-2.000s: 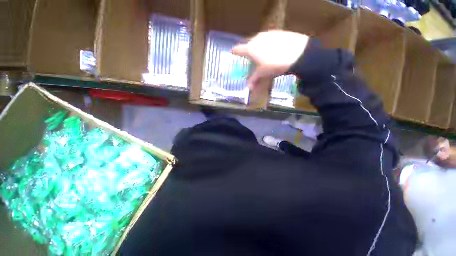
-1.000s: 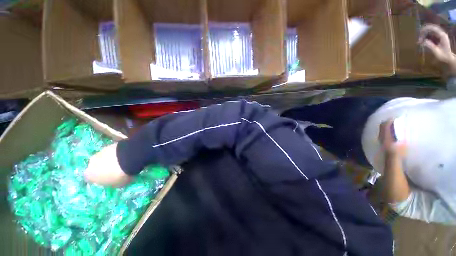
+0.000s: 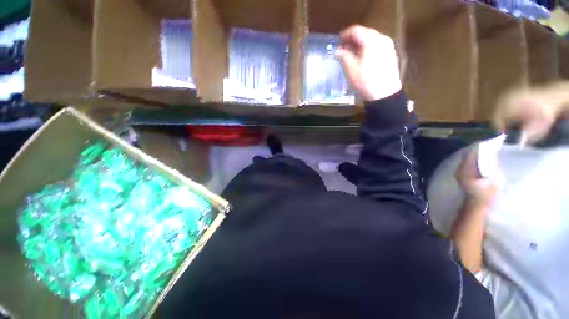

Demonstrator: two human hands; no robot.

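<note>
My right hand (image 3: pixel 375 65) is over an open packing carton (image 3: pixel 374 15) in the row, at its right side, with fingers curled. I cannot tell whether it holds a small packet. A bagged ribbed panel (image 3: pixel 323 65) lies in that carton, left of my fingers. An accessory carton (image 3: pixel 146 163) full of green bagged accessories (image 3: pixel 118 218) is tilted at the lower left, against my body. My left hand is not in view.
More bagged ribbed panels (image 3: pixel 259 62) lie in cartons to the left. A person (image 3: pixel 524 205) in a pale top stands at the right, holding a white slip (image 3: pixel 490 154). A red object (image 3: pixel 226 133) is below the green bench edge (image 3: pixel 249 118).
My right hand has left the green packets and is now up over a carton. The cartons appear further right in view. The other person's raised hand has come lower, nearer the slip.
</note>
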